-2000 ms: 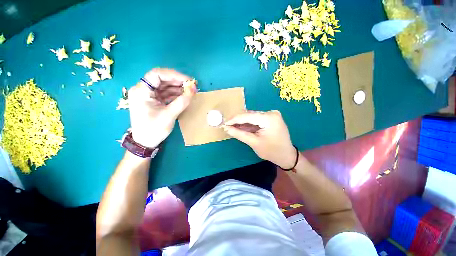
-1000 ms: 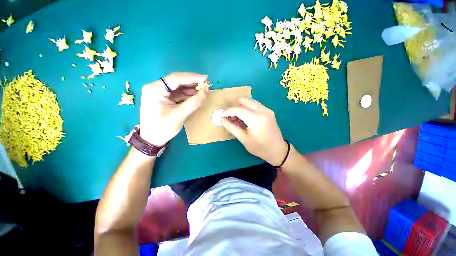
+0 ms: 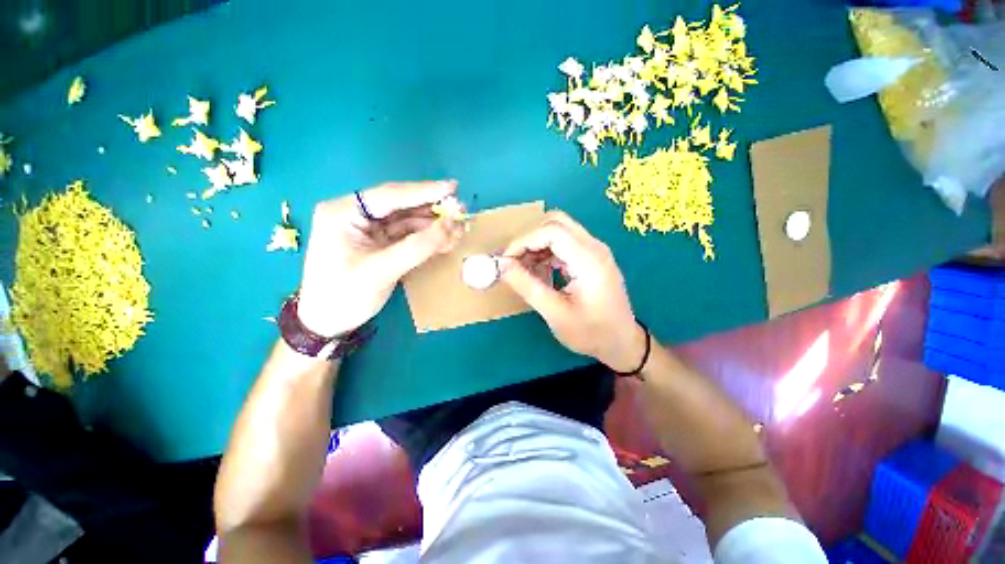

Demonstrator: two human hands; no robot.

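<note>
My left hand [image 3: 369, 253] pinches a small yellow body part [image 3: 450, 209] between thumb and fingertips, above the top left corner of the cardboard piece [image 3: 441, 304]. My right hand [image 3: 573, 289] has thumb and finger pinched together at the right edge of the white glue dab [image 3: 481, 271]; a tiny sliver seems to show at the tips, too small to make out clearly. The loose spread of yellow and whitish body parts [image 3: 661, 77] lies at the upper right, with the compact heap of slivers [image 3: 665, 190] below it.
A large yellow heap [image 3: 77, 281] lies at left, with several pointed pieces [image 3: 201, 144] above it. A second cardboard strip [image 3: 791, 275] with a white round [image 3: 797, 225] is at right. A clear plastic bag [image 3: 953, 121] sits far right. Dark clothing [image 3: 88, 452] shows at lower left.
My right hand has moved from the dab's lower right edge onto the dab, then back to its right edge. My left hand has shifted right and slightly down, still holding the body part.
</note>
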